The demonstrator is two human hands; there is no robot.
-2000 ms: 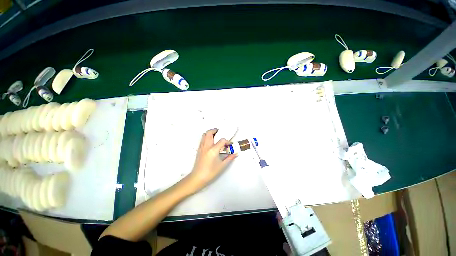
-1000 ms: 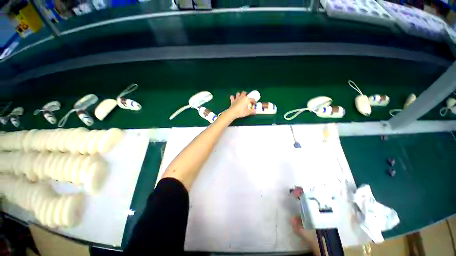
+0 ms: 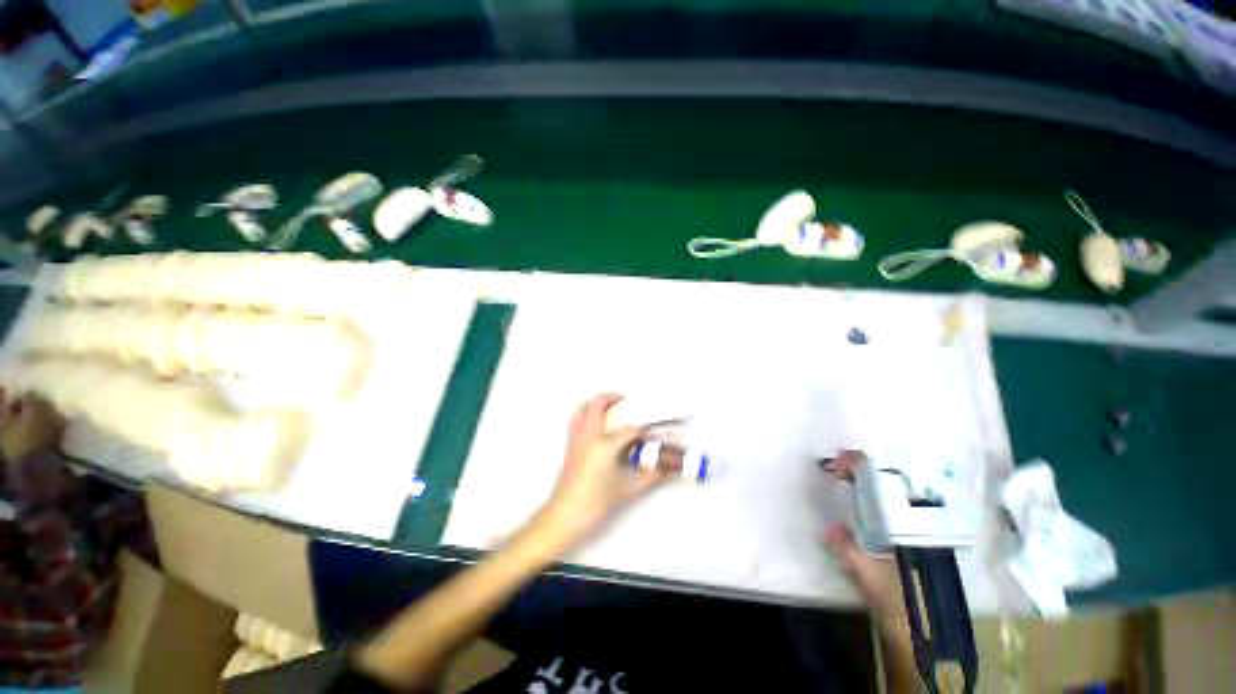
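Note:
My left hand (image 3: 596, 468) holds a striped body piece (image 3: 671, 461) in its fingertips above the white work sheet (image 3: 759, 529). The piece is white with a brown block and blue bands; a thin cord shows above it. My right hand (image 3: 851, 522) is partly hidden behind the glue dispensing gun (image 3: 922, 504) and grips it at the right of the sheet. The gun has a grey-white boxy body and black handle. Its dark nozzle base (image 3: 857, 335) points away from me, over the sheet's far part. The image is slightly blurred.
Corded item sets (image 3: 820, 240) lie along the green belt (image 3: 596, 203) beyond the metal rail. Stacked cream ovals (image 3: 203, 339) stand in rows at left. A crumpled tissue (image 3: 1057, 536) lies right of the sheet. Another person's hand (image 3: 25, 423) and checked sleeve show at far left.
My left hand has come back from the belt to the sheet with a striped piece in its fingers. Items on the belt appear shifted in view. The gun remains in my right hand.

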